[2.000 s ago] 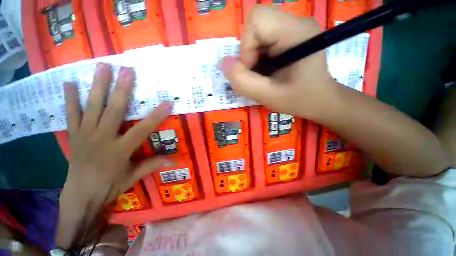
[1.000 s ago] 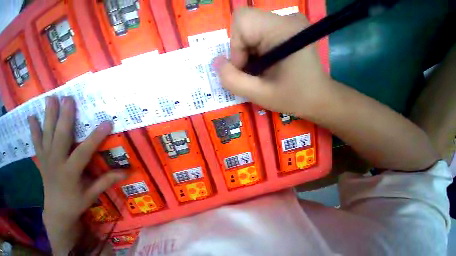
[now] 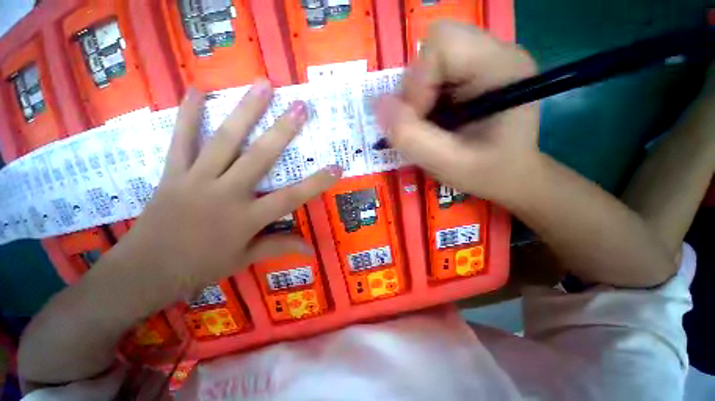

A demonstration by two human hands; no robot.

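Note:
A white printed label strip point(image 3: 94, 176) lies across the middle of a red-orange phone tray point(image 3: 274, 59). My left hand point(image 3: 223, 184) lies flat on the strip with fingers spread. My right hand point(image 3: 470, 117) holds a black pen point(image 3: 580, 74); its dark tip touches or nearly touches the strip's printed blocks. Orange phones point(image 3: 364, 235) sit in the tray pockets above and below the strip, with metal slots showing. Phones in the near row bear small barcode labels point(image 3: 370, 259). My hands and the strip cover parts of several phones.
The green tabletop point(image 3: 580, 31) shows on the right and at the left edge. A pale printed garment point(image 3: 337, 364) is at the bottom against the tray's near edge. Part of a white sheet point(image 3: 16, 9) shows at the top left corner.
My left hand has moved right along the strip. My right hand with the pen first shifted slightly left with the tray view, then slightly right. The tray sits further left in view than two seconds ago.

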